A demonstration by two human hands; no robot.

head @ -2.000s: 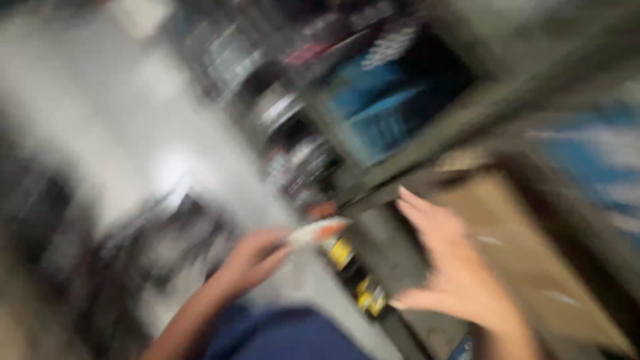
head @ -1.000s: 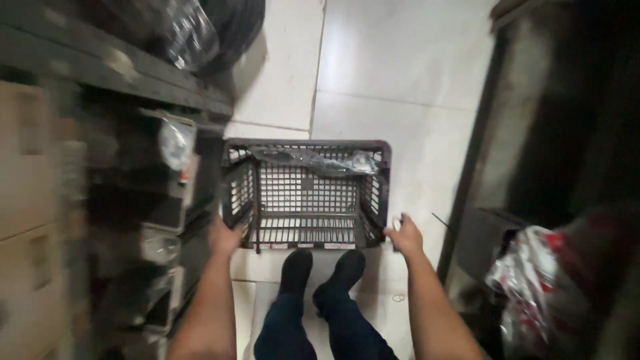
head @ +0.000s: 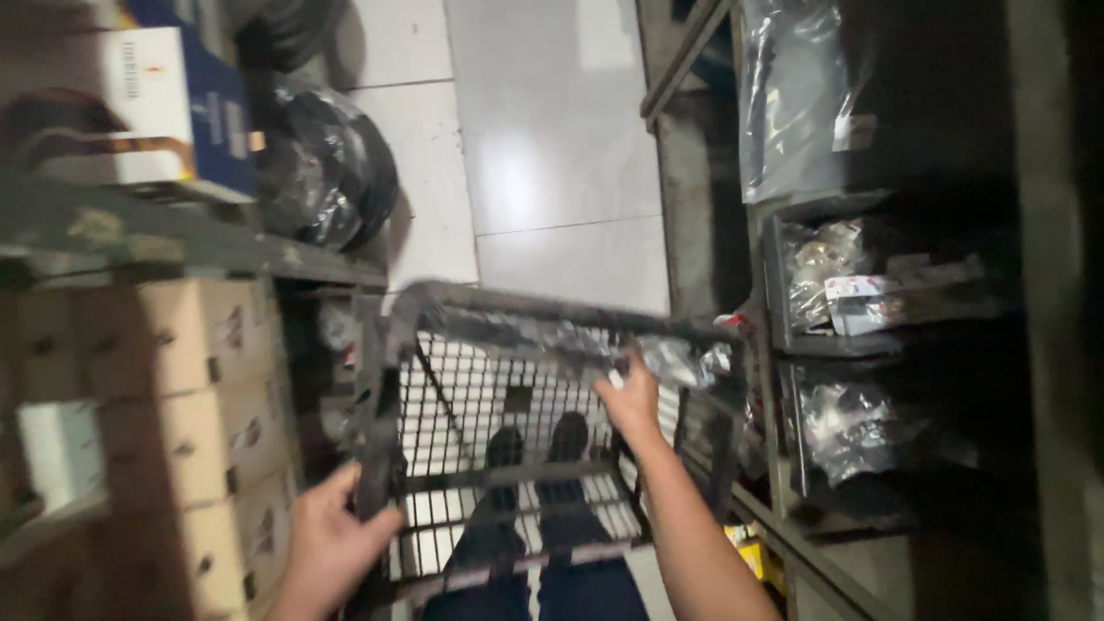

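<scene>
A black plastic basket point(head: 552, 306) with grid walls is tilted above the floor in front of my legs. My left hand point(head: 341, 535) grips its left rim, fingers around the edge. Inside the basket, along its far wall, lies something in clear plastic wrap point(head: 677, 360). My right hand point(head: 634, 392) reaches over the basket and has its fingers at that wrapped item, which seems pinched between them; blur hides the exact grip. My shoes show through the grid of the basket.
Cardboard boxes point(head: 203, 397) fill the left shelf, with a white and blue box point(head: 185, 112) above. Black plastic-wrapped rolls point(head: 323, 164) stand beside the aisle. On the right, shelf bins point(head: 780, 285) hold bagged parts point(head: 849, 431). Pale tiles point(head: 561, 172) cover the floor.
The basket was low before my feet with both hands at its sides; now it is raised and tilted. My right hand has left the rim and moved inward to the wrapped item.
</scene>
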